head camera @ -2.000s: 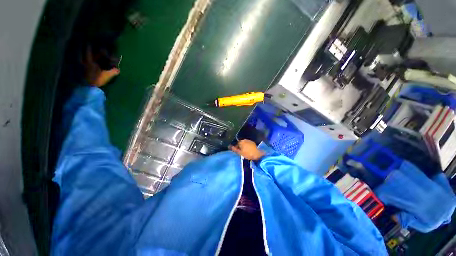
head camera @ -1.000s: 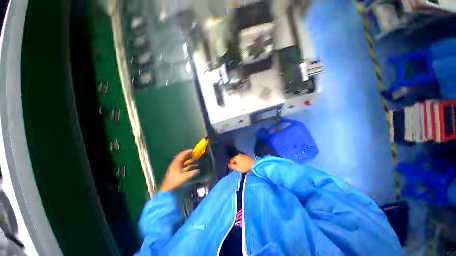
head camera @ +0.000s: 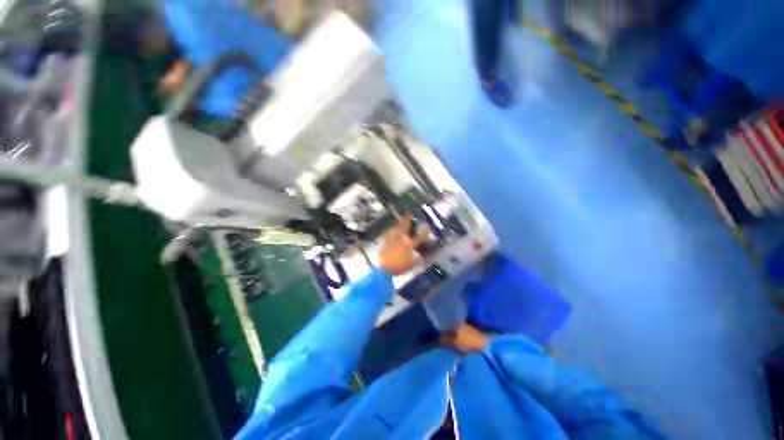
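Observation:
The large white machine (head camera: pixel 314 99) stands in front of me with its overhead arm. My left hand (head camera: pixel 398 247) reaches over the dark and metal fixture (head camera: pixel 357 204) at the machine's front. The picture is blurred, and I cannot tell whether the hand touches or holds anything. My right hand (head camera: pixel 467 338) is low, close to my body, just below the front panel. Its fingers look curled, but what it may hold is not clear. A red button (head camera: pixel 478 246) shows on the panel.
A blue basket (head camera: pixel 520 301) is on the floor right of the machine. The green bench strip (head camera: pixel 288 314) and conveyor (head camera: pixel 137 344) lie left. Another person's blue sleeve (head camera: pixel 232 39) is beyond the machine. Red and white frames (head camera: pixel 756 163) stand across the aisle.
The view has swung toward the machine. My left hand has moved from the conveyor, past the yellow screwdriver, onto the machine front. The screwdriver is no longer seen. My right hand stays near my body.

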